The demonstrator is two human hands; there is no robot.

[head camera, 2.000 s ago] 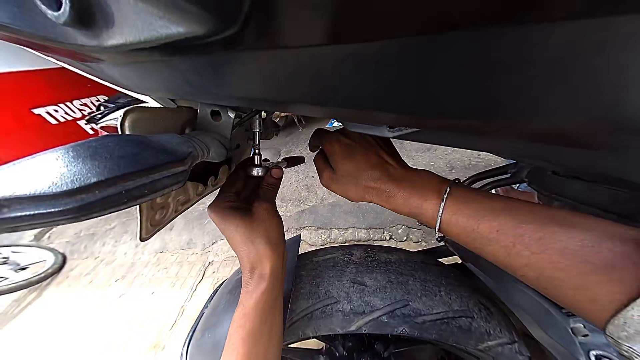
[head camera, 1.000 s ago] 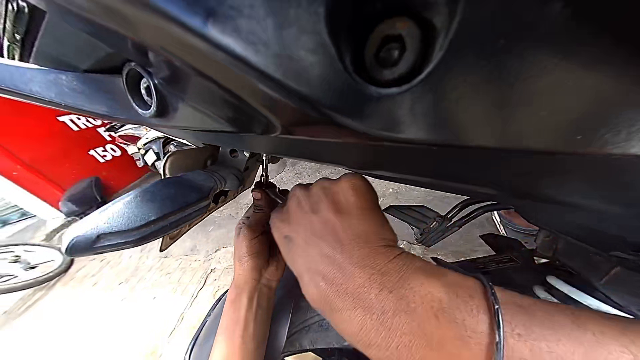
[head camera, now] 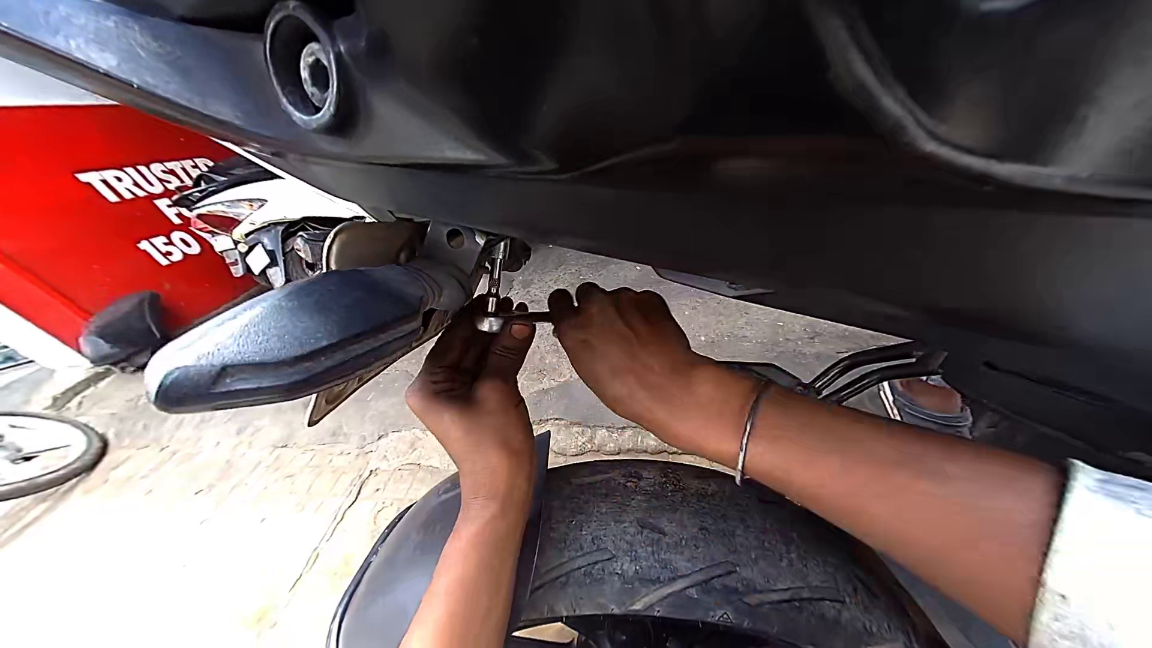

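Note:
Below the edge of a dark motorcycle body panel point(head camera: 576, 216), a socket ratchet point(head camera: 490, 322) with a slim metal extension point(head camera: 496, 274) reaches up to a fitting beside a bracket point(head camera: 454, 238). My left hand point(head camera: 477, 360) grips the ratchet head from below, its thumb against it. Fingers of my right hand point(head camera: 621, 346) are closed on the end of the ratchet handle, to the right of the head. The fastener at the top of the extension is too hidden to make out.
Under my hands is a motorcycle tyre point(head camera: 666, 531). A dark, rounded indicator or lamp-like part point(head camera: 297, 342) juts out at left. Behind stand a red panel with white lettering point(head camera: 81, 225) and another motorcycle point(head camera: 261, 225). A wheel point(head camera: 45, 450) shows at far left, a person's foot point(head camera: 931, 396) at right.
Two seconds ago my right hand was apart from the ratchet; one second ago it was close against my left hand. Now it is on the handle's end. The view has shifted.

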